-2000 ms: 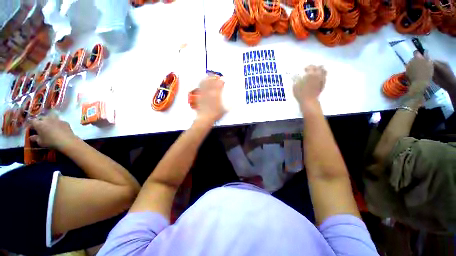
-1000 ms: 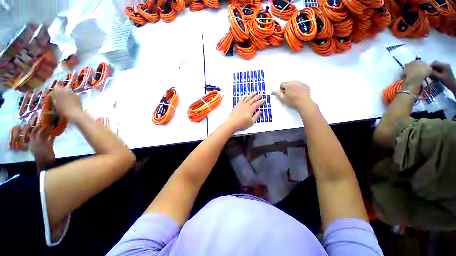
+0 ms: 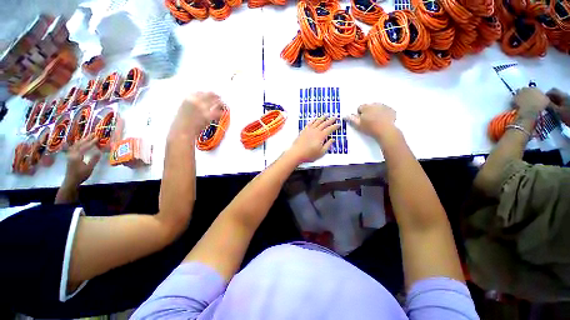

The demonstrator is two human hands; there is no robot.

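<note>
The white label sheet [image 3: 322, 100] with rows of small dark strips lies flat before me. My left hand [image 3: 314, 139] rests on its lower part, fingers spread and holding nothing. My right hand [image 3: 374, 119] is just right of the sheet, thumb and fingertips together at its right edge; whether a label is between them is too small to tell. A coiled orange cable [image 3: 263, 129] with a pale tie and a black end lies left of the sheet. A second coil [image 3: 214, 132] lies further left, partly under the left neighbour's hand.
A large pile of orange coils [image 3: 394, 34] lies at the far side. Clear trays with coils [image 3: 81, 122] and an orange and white printed card [image 3: 130, 152] are at left. Neighbours' arms reach onto the table on both sides; the right neighbour handles another label sheet.
My left hand has left the coil and come down on the label sheet; my right hand has moved to the sheet's right edge. The left neighbour's hand has reached the farther coil.
</note>
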